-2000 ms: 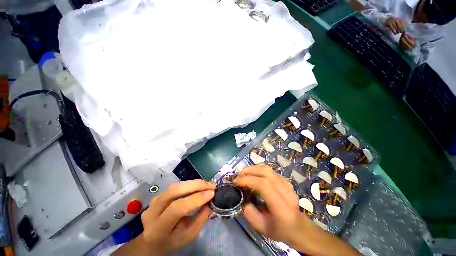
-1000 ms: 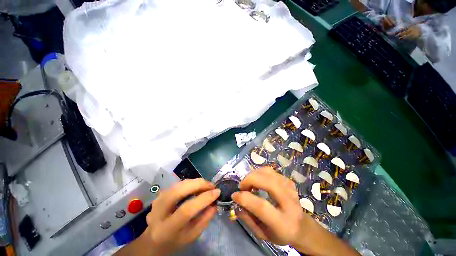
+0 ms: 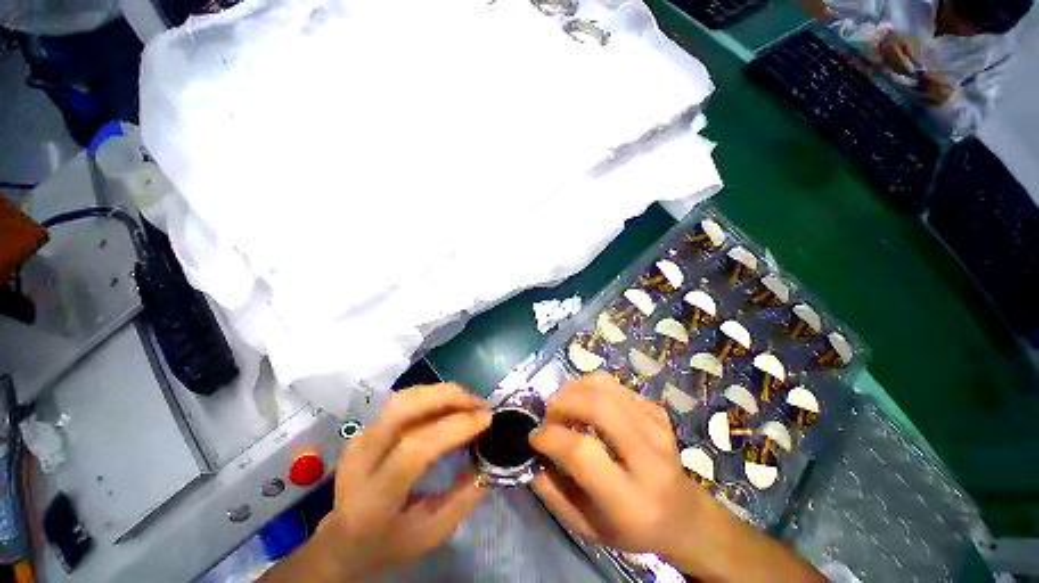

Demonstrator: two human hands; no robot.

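My left hand (image 3: 405, 473) and my right hand (image 3: 610, 461) hold a silver ring-shaped watch case (image 3: 508, 474) between their fingertips, at the bottom centre. A round black display module (image 3: 508, 436) fills the ring's opening, dark face up. My left fingers grip the ring's left side. My right fingers are at its right side, with fingertips at the edge of the black face. The palms and the underside of the case are hidden.
A clear blister tray (image 3: 798, 450) holds rows of displays at right. White sheets (image 3: 433, 171) carry loose rings (image 3: 587, 31) at the far edge. A red button (image 3: 305, 468) is on the press edge at left. Black trays (image 3: 843, 114) and a person's hands (image 3: 911, 66) are at upper right.
The amber tail seen below the case one second ago no longer shows. The case has tilted and moved slightly left, with my fingers shifted around it. The other person's hands have moved.
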